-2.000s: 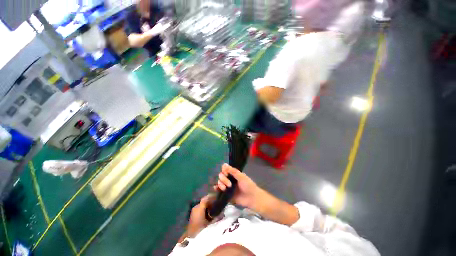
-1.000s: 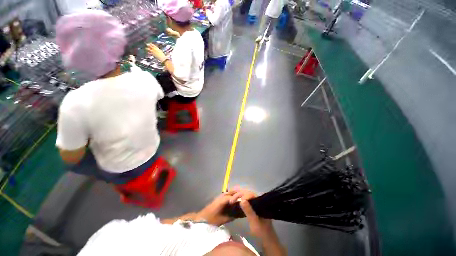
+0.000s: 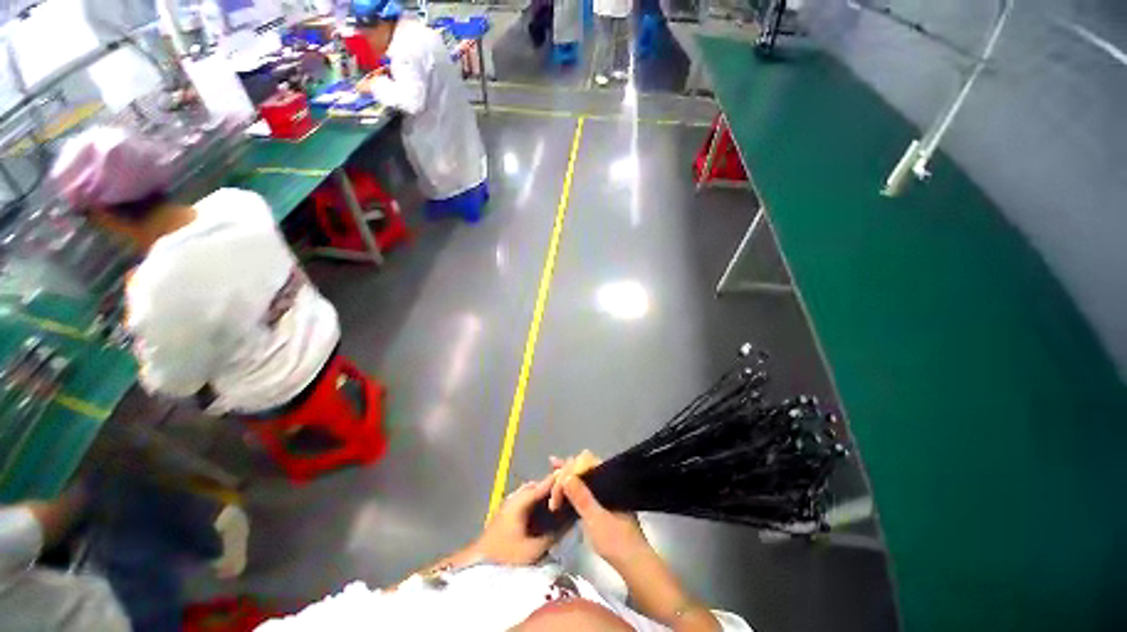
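Note:
A thick bundle of thin black cables (image 3: 729, 467) lies across the lower middle of the head view. Its ends fan out to the right, with small knobs and shiny specks at the tips. My left hand (image 3: 517, 523) is closed around its gathered end. My right hand (image 3: 598, 509) is beside it, also closed on the bundle, fingers touching the left hand. The bundle is held in the air over the grey floor. The fingers partly hide the gathered end.
A long green-topped bench (image 3: 853, 247) runs along the right. A yellow line (image 3: 540, 300) marks the floor. A person in a white shirt (image 3: 229, 303) sits on a red stool (image 3: 324, 426) at the left. A person in a white coat (image 3: 433, 111) is further ahead. Another person's sleeve shows lower left.
The view has moved forward along the aisle from the left benches; seated people have passed left. The bundle, earlier pointing upward, now points right and is fanned out, still in both hands.

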